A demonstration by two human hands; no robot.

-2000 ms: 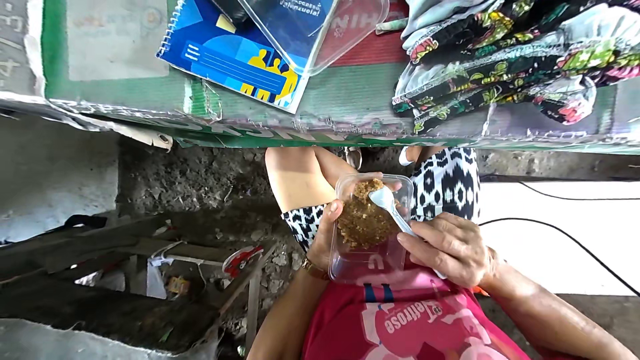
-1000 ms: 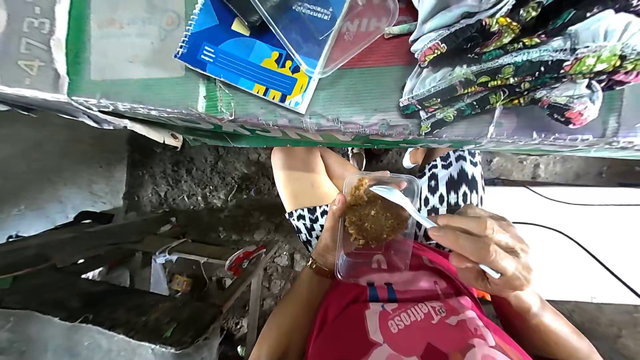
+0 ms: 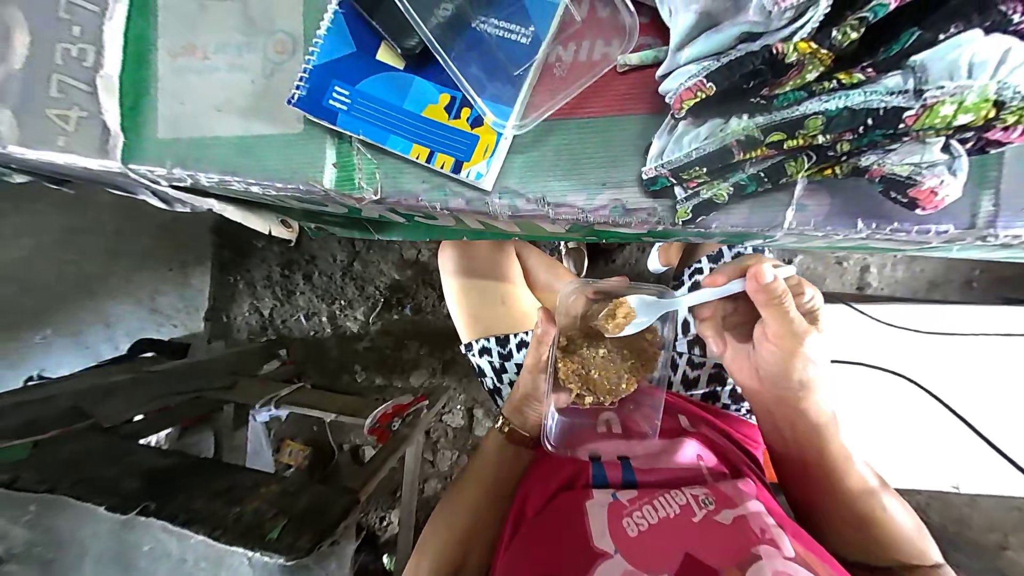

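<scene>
My left hand (image 3: 532, 384) holds a clear plastic food container (image 3: 608, 432) from its left side and underneath, over my lap. Brown, crumbly food (image 3: 604, 372) lies in its upper and middle part. My right hand (image 3: 760, 332) grips the handle of a white plastic spoon (image 3: 680, 302) between thumb and fingers. A lump of the same food sits on the spoon's bowl, just above the container. Part of my left hand's fingers shows through the clear plastic.
Ahead is a table edge covered with a green printed sheet (image 3: 400, 180). On it lie a blue spiral notebook (image 3: 376, 104), a clear plastic lid (image 3: 544, 104) and folded floral cloth (image 3: 800, 128). Wooden framing (image 3: 312, 400) stands low at left; a black cable (image 3: 920, 384) runs at right.
My right hand has turned so its palm side shows, and the spoon now carries a lump of food. The left hand keeps hold of the container.
</scene>
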